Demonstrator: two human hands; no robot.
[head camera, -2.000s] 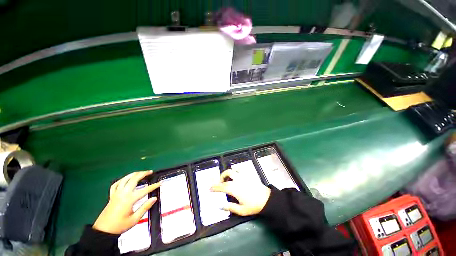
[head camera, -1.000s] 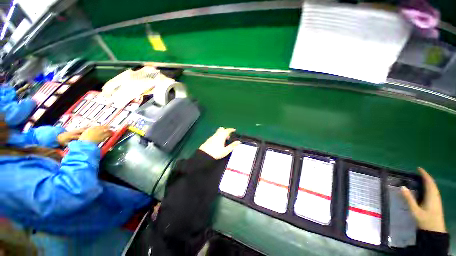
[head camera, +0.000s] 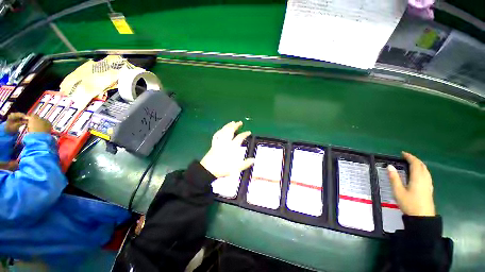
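A long black phone tray (head camera: 330, 186) lies on the green bench, with several smartphones side by side in its pockets. The middle smartphone (head camera: 306, 183) shows a white screen with a red band. Another smartphone (head camera: 355, 192) shows lines of text and a red band. My left hand (head camera: 227, 151) lies over the leftmost phone at the tray's left end, fingers spread, thumb on the phone side. My right hand (head camera: 416, 188) is at the tray's right end, thumb over the rightmost phone, fingers at the outer edge. Whether either hand grips the tray is hard to tell.
A dark grey box (head camera: 146, 121) with a cable stands left of the tray, with a white roll (head camera: 137, 85) and yellowish cloth (head camera: 94, 78) behind. A neighbour in blue sleeves (head camera: 33, 170) works at a red tray (head camera: 68, 146). White sheets (head camera: 340, 32) hang on the back panel.
From one second ago, the view has shifted, and the tray and both hands appear further left and slightly higher. Earlier, both hands were over the phone screens; now they are at the tray's ends.
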